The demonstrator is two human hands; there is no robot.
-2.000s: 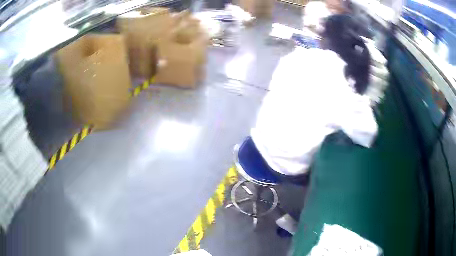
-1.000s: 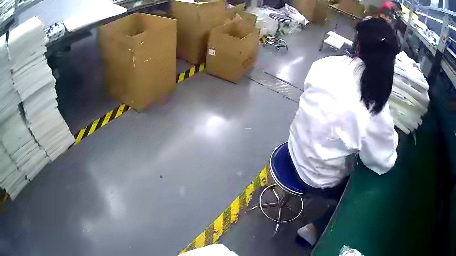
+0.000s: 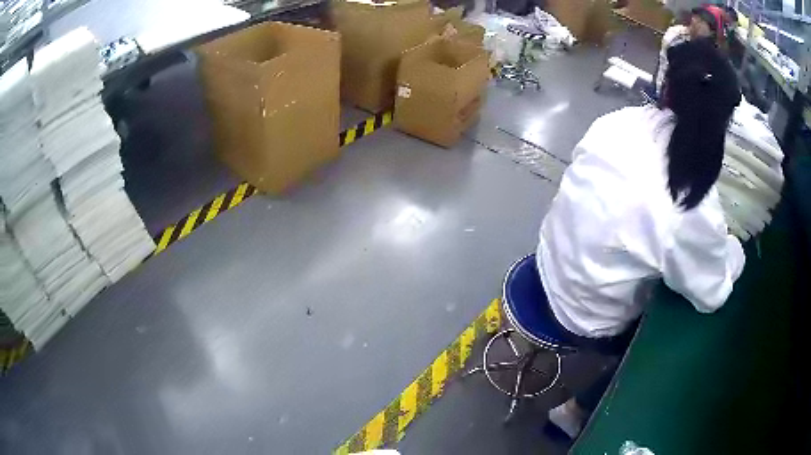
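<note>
Neither of my hands is in view. Nearest in front of me is the dark green bench [image 3: 654,391], running up the right side. At its near end, a small clear and white crumpled item [image 3: 633,448] is cut off by the bottom edge; I cannot tell what it is. A small white patch, perhaps my sleeve, shows at the bottom edge [image 3: 378,452]. A person in a white smock [image 3: 614,213] sits at the bench with their back to me. A pile of white flat pieces [image 3: 751,173] lies beyond them.
The person sits on a blue round stool [image 3: 526,298] with a chrome foot ring. Open cardboard cartons [image 3: 280,115] stand on the grey floor. Tall white stacks [image 3: 76,178] stand at the left. Yellow-and-black tape [image 3: 427,382] marks the floor. Another person [image 3: 707,22] is far back.
The blurred view has steadied and turned left, so the seated person and cartons appear further right. The white items at the bottom edge show less than before.
</note>
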